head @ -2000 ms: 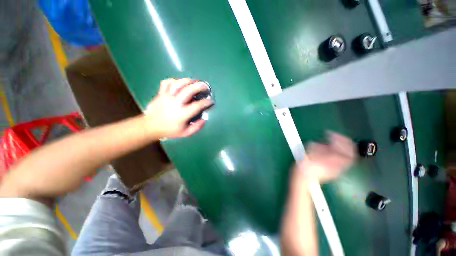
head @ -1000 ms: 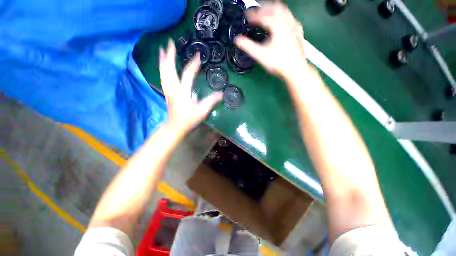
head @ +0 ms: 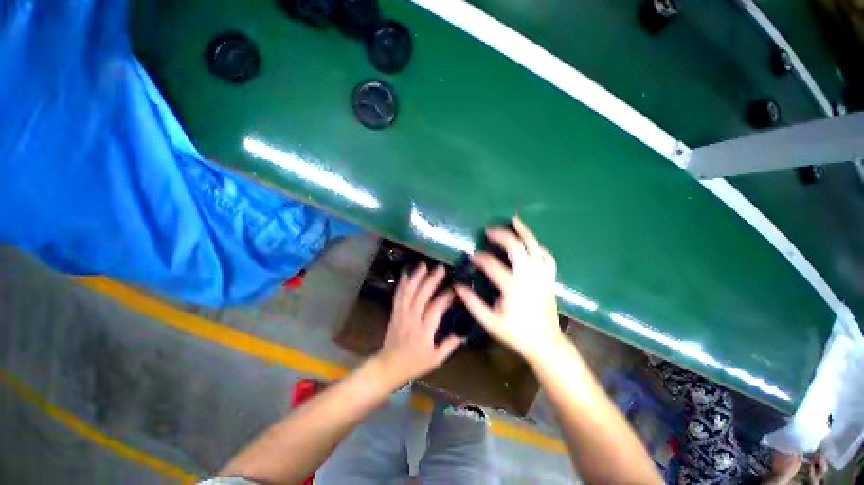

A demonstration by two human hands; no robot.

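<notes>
My left hand (head: 414,327) and my right hand (head: 516,294) are close together over the bench's front edge, above a brown carton (head: 502,381). Several black round parts (head: 474,284) are between them, held by the fingers of both hands. The hands hide much of the carton's opening; dark parts show inside at its left. More black round parts (head: 375,103) lie loose on the green bench (head: 531,142) at upper left, some in a group at the top edge.
A person in blue clothing (head: 95,161) is at the left. A white strip (head: 568,78) and a grey arm (head: 777,144) cross the bench, with black parts (head: 764,113) beyond. A white sheet (head: 824,398) and another person's patterned clothing (head: 706,417) are at lower right. A red stool (head: 304,392) is below.
Both hands have moved from the pile at the bench's top down to the carton, with black parts between them. Fewer black parts show on the bench. The view has shifted.
</notes>
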